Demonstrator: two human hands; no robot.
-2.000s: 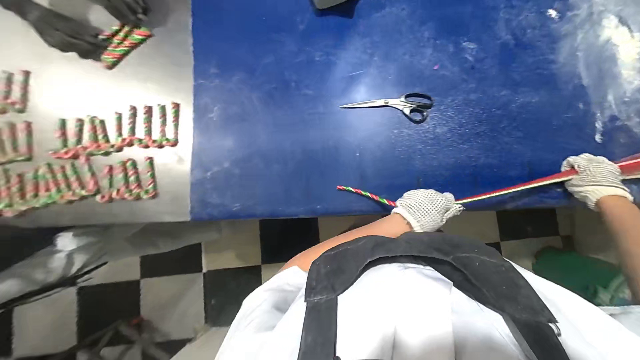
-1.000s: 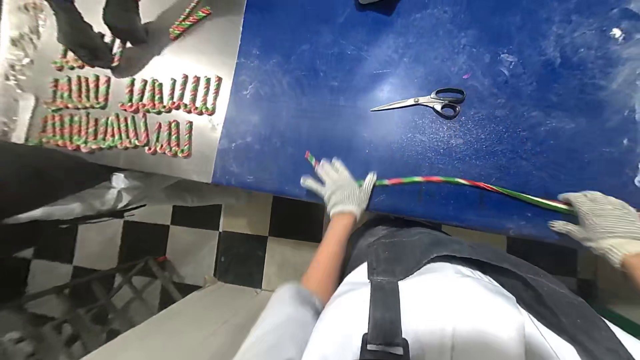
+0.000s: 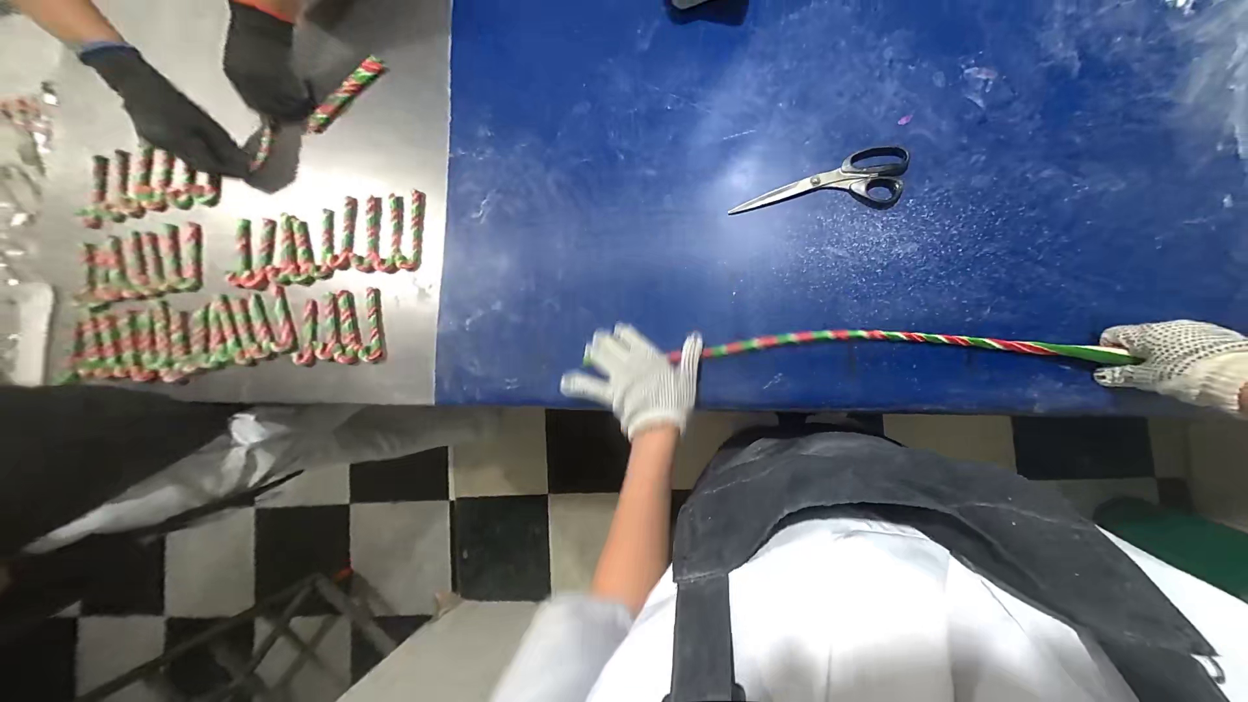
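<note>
A long twisted candy rope point(image 3: 838, 335), striped red, green and white, lies along the near edge of the blue work surface point(image 3: 604, 195). My left hand point(image 3: 639, 375), in a white knit glove, rests flat over its left end with the fingers spread. Its fingertips cover part of the rope. My right hand point(image 3: 1170, 359), in a dotted white glove, is closed around the thicker right end. Scissors point(image 3: 819, 183) with dark handles lie beyond the rope, blades pointing left.
Rows of striped candy canes point(image 3: 327, 234) lie on the metal table point(image 3: 414, 107) at left. There a co-worker's black-gloved hands point(image 3: 185, 122) handle a candy piece near a straight striped stick point(image 3: 346, 95). A dark object point(image 3: 707, 8) sits at the top edge.
My left hand has gone from gripping the rope to lying spread over its left end. The rope between my hands shows more twisted stripes. The view has shifted toward the left table.
</note>
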